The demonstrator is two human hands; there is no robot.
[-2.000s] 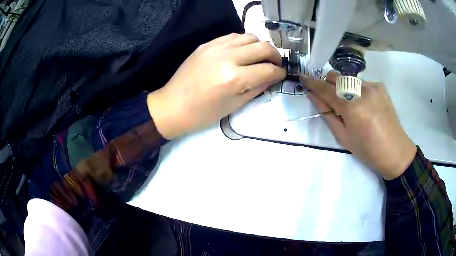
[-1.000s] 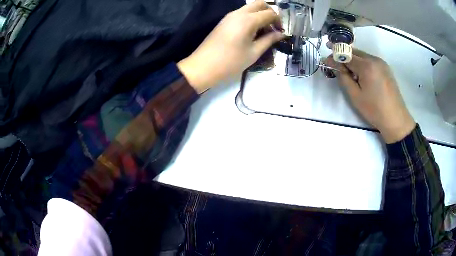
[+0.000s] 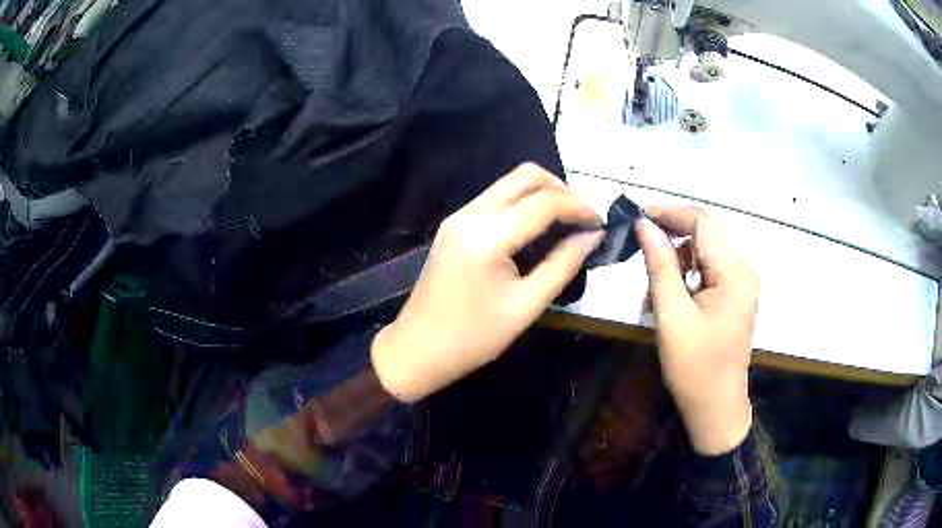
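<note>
A large black garment (image 3: 341, 134) is spread over the left of the table and hangs down at its front. A small dark folded band end (image 3: 620, 233) of cloth sits between my two hands, near the table's front edge. My left hand (image 3: 496, 273) pinches it between thumb and fingers from the left. My right hand (image 3: 702, 309) pinches its right corner between thumb and forefinger. A small pale tip shows among the curled fingers of my right hand; I cannot tell what it belongs to.
The sewing machine's presser foot (image 3: 642, 98) and a round metal fitting (image 3: 692, 122) are behind my hands. The white table (image 3: 826, 309) has a wooden front edge. A green mesh basket (image 3: 119, 474) is at lower left. Grey cloth (image 3: 899, 418) hangs at the right.
Both hands have moved away from the needle area toward the table's front edge. The cloth end is out from under the foot and now between both hands. The view has shifted.
</note>
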